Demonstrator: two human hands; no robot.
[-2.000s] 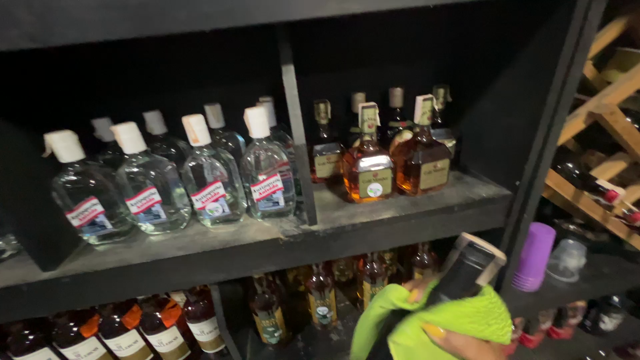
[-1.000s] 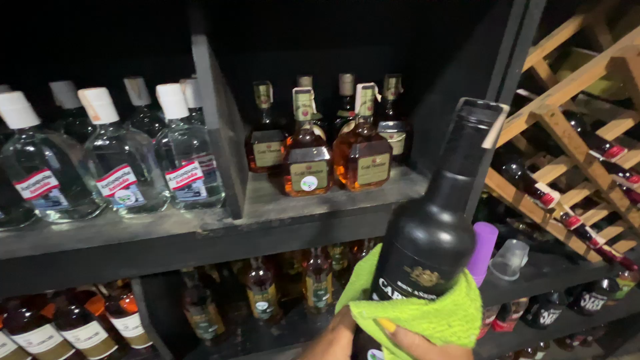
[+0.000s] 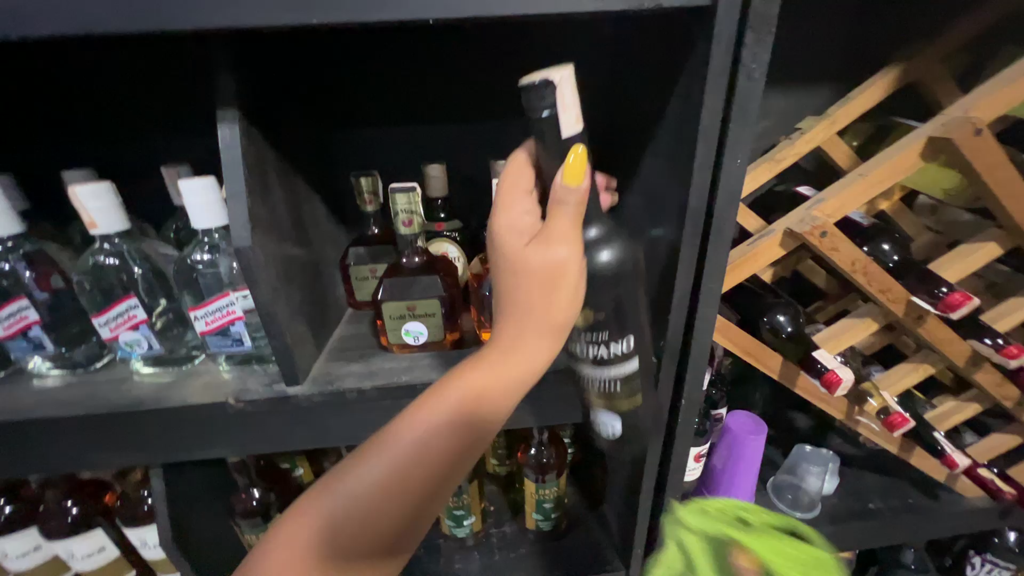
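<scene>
My left hand [image 3: 540, 232] reaches up from the lower left, its fingers wrapped around the neck of a dark glass liquor bottle [image 3: 612, 320]. The bottle leans slightly, with a paper seal strip over its cap, in front of the right part of the shelf compartment. Amber liquor bottles [image 3: 412, 308] stand on the shelf behind and left of my wrist. At the bottom right edge is a bright green cloth [image 3: 740, 536]; only a little skin of my right hand [image 3: 746, 562] shows within its folds, the rest being hidden or cut off.
Clear liquor bottles [image 3: 132, 304] with white caps stand left of a black divider [image 3: 276, 256]. More bottles [image 3: 544, 488] fill the lower shelf. Beyond the black upright [image 3: 708, 240] are a wooden lattice wine rack [image 3: 864, 296], purple cups [image 3: 732, 456] and clear plastic cups [image 3: 804, 480].
The dark bottle has moved up toward the compartment and out of the green cloth. My left hand now grips its neck; one second ago both hands were low around it, with the cloth against it.
</scene>
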